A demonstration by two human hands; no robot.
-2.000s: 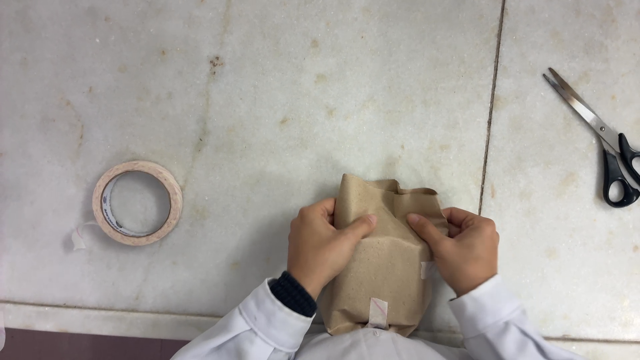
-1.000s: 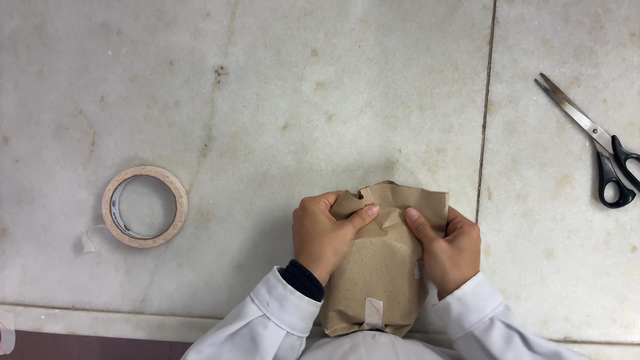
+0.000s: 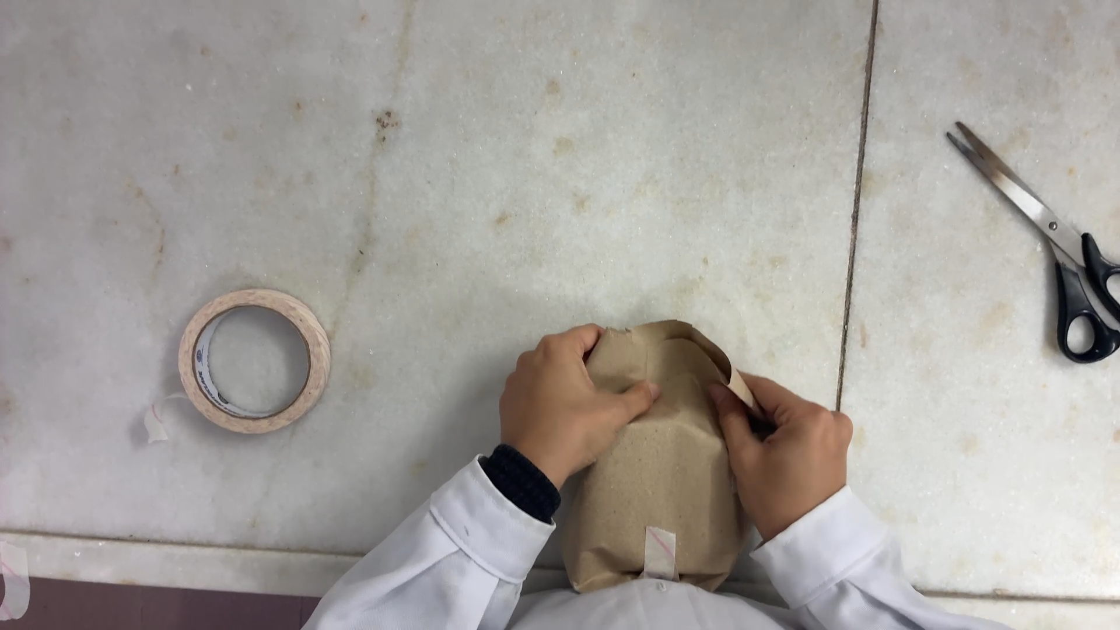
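A brown kraft paper package (image 3: 665, 472) lies at the table's near edge against my white-sleeved body, its far end loose and partly folded. A strip of pale tape (image 3: 660, 552) is stuck on its near end. My left hand (image 3: 569, 402) grips the upper left side, thumb on top of the paper. My right hand (image 3: 783, 446) pinches the upper right edge, where a flap stands up between thumb and fingers. Whatever the paper wraps is hidden.
A roll of masking tape (image 3: 255, 361) lies flat at the left, its loose end (image 3: 156, 423) sticking out. Scissors with black handles (image 3: 1054, 227) lie slightly open at the far right. The marble tabletop (image 3: 525, 175) has a dark seam right of the package. Another tape piece (image 3: 14, 582) hangs at the near left edge.
The paper's far end has changed shape: its right side now folds inward with an upright flap. My right hand has shifted its hold on that edge; my left thumb lies farther over the paper.
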